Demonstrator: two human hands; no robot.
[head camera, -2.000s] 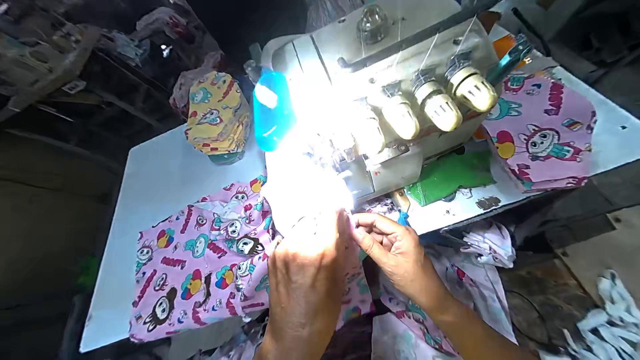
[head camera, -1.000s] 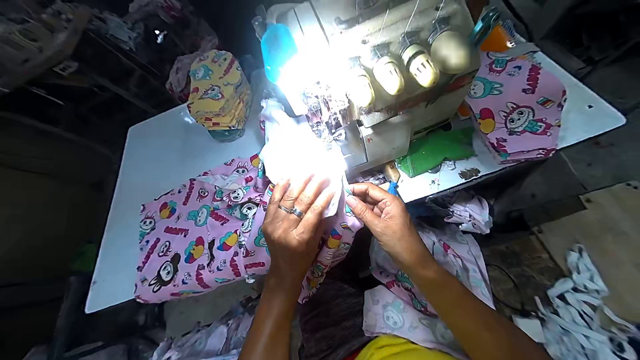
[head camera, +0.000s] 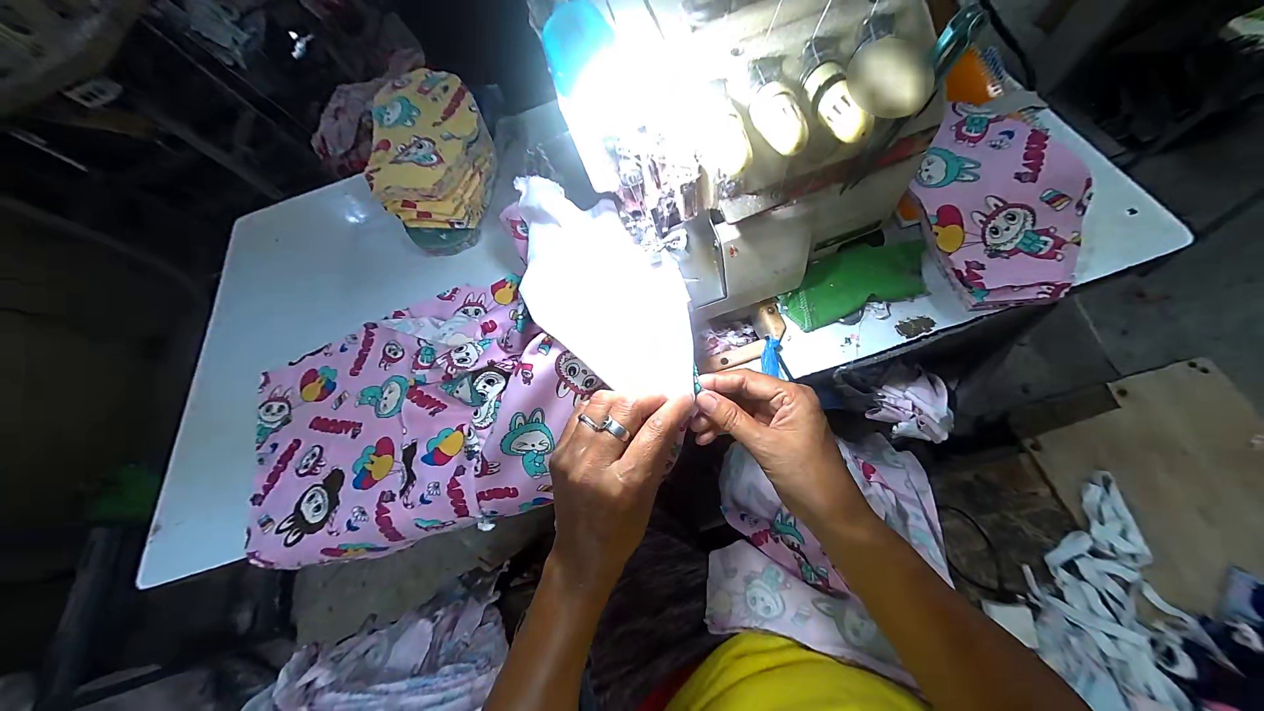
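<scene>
An overlock sewing machine (head camera: 780, 227) with a bright lamp stands at the table's back. A piece of fabric, its white underside (head camera: 612, 306) up, runs from the needle area toward me. My left hand (head camera: 612, 444), with rings on it, pinches the near edge of this fabric. Close beside it, my right hand (head camera: 760, 415) grips the same edge at its right corner between thumb and fingers. Pink printed fabric (head camera: 415, 425) spreads over the table to the left of my hands. Glare hides detail around the needle.
Yellow printed pieces (head camera: 430, 148) are stacked at the back left, pink printed pieces (head camera: 1007, 207) at the right. A green cloth (head camera: 854, 281) lies by the machine. The white table (head camera: 286, 257) has a front edge near my arms. Fabric strips (head camera: 1096, 563) lie on the floor.
The white underside of the fabric shows more fully between the machine and my hands. My left hand has moved from on top of the fabric to its near edge, close to my right hand.
</scene>
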